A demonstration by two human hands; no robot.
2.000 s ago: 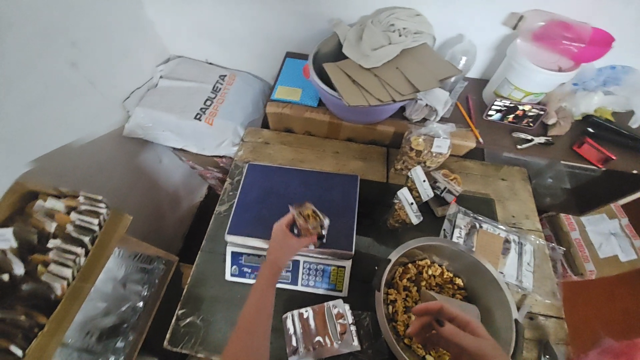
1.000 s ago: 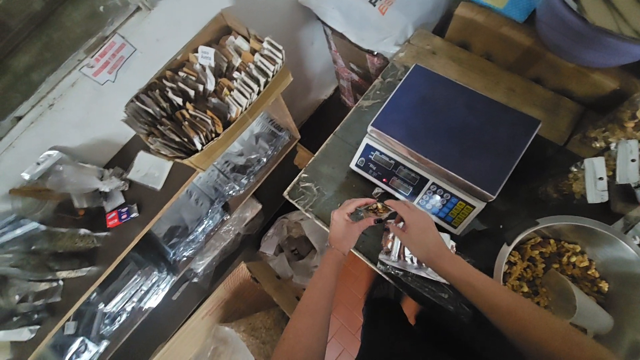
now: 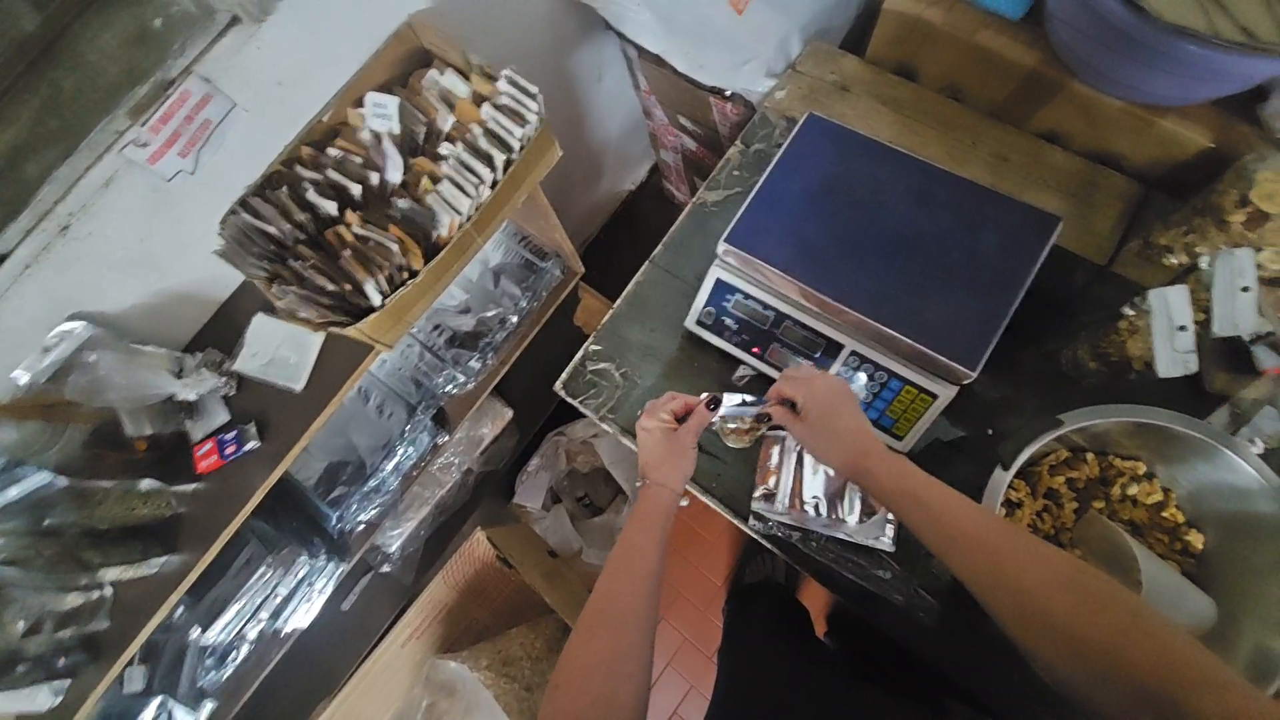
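Between both hands, at the front edge of a digital scale (image 3: 890, 240), is a small clear-and-silver pouch (image 3: 741, 428) with pale brown pieces inside. My left hand (image 3: 672, 440) pinches its top edge at the left corner. My right hand (image 3: 822, 415) grips the same edge at the right, with the fingertips partly hidden. The scale's blue plate carries nothing. Flat silver pouches (image 3: 825, 490) lie just under my right wrist. A steel bowl (image 3: 1235, 475) at the right holds walnut pieces (image 3: 1100, 500) and a whitish scoop (image 3: 1150, 570).
A cardboard box (image 3: 545, 155) packed with filled pouches stands at the upper left, above a long tray of silver pouches (image 3: 380, 430). Filled bags with white labels (image 3: 1172, 330) lie at the right. A purple basin (image 3: 1150, 60) sits at the upper right. Plastic bags (image 3: 575, 490) hang below the table corner.
Two seconds ago my left hand held a pouch over the scale plate and my right hand was at the bowl. Both hands came together at the pouch. The view has swung left.
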